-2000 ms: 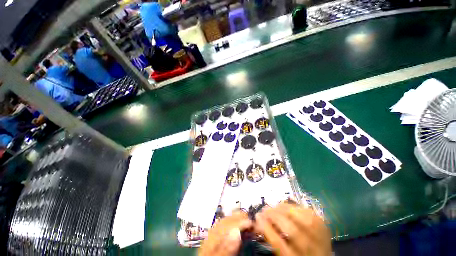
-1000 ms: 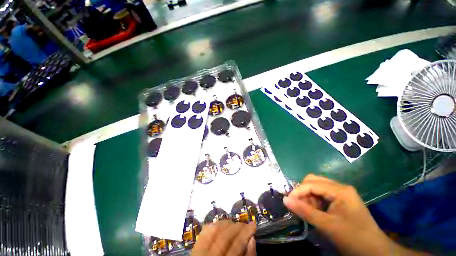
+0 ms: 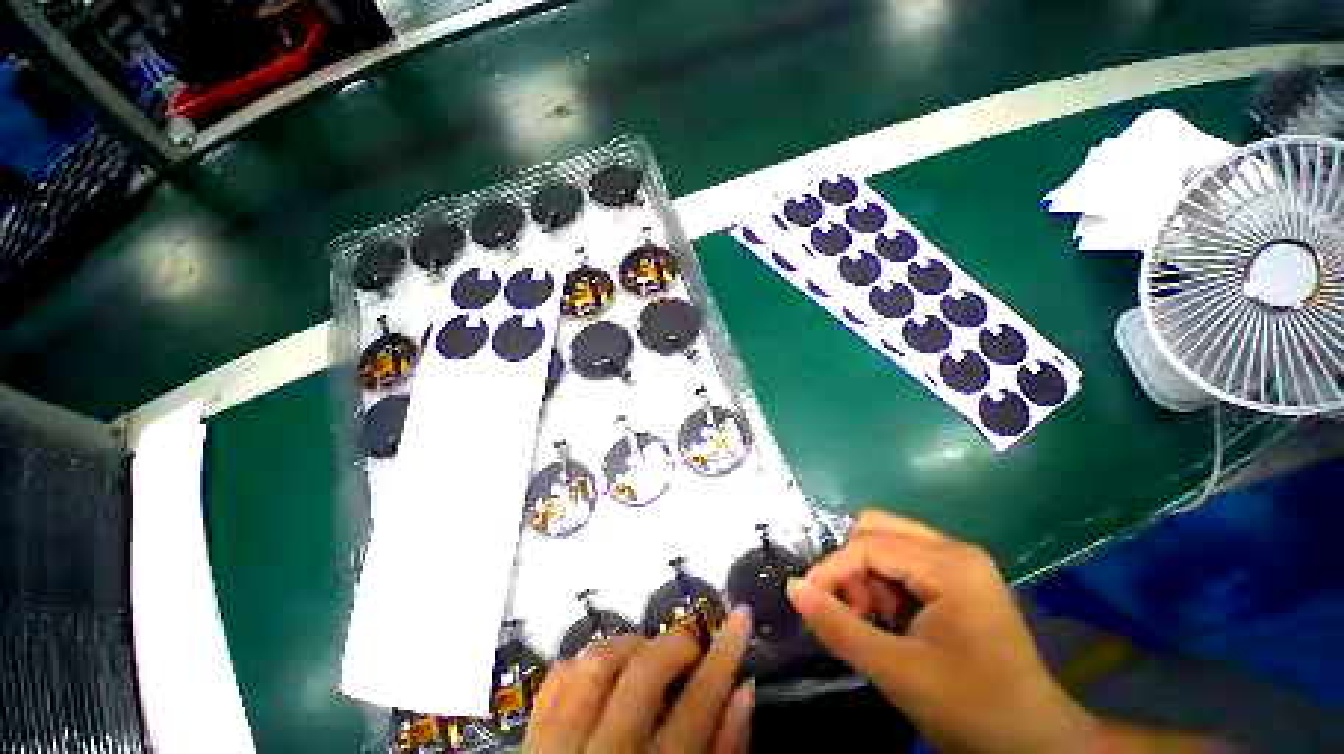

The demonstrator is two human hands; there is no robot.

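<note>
A clear tray (image 3: 705,302) holds rows of round display modules. Some have black backs and some show orange-gold or silver, like the module (image 3: 637,460) in the middle row. A white sticker sheet (image 3: 442,516) with a few black stickers at its top lies across the tray's left part. My left hand (image 3: 641,700) is over the front row, fingers apart, its fingertips by the black-covered module (image 3: 767,586) at the front right. My right hand (image 3: 943,633) is at that module's right side, thumb and index finger close together; whether they hold anything is unclear.
Sticker sheets (image 3: 926,312) with black discs lie right of the tray. A white fan (image 3: 1279,277) and crumpled white paper (image 3: 1128,184) are at the right. A plain white strip (image 3: 177,589) and stacked trays (image 3: 56,589) are at the left. A pale rail (image 3: 973,136) borders the green belt.
My hands were together over the tray's front edge, with something dark between them. They have since moved apart, to either side of the front-right module. The view has shifted, moving the tray left in the picture.
</note>
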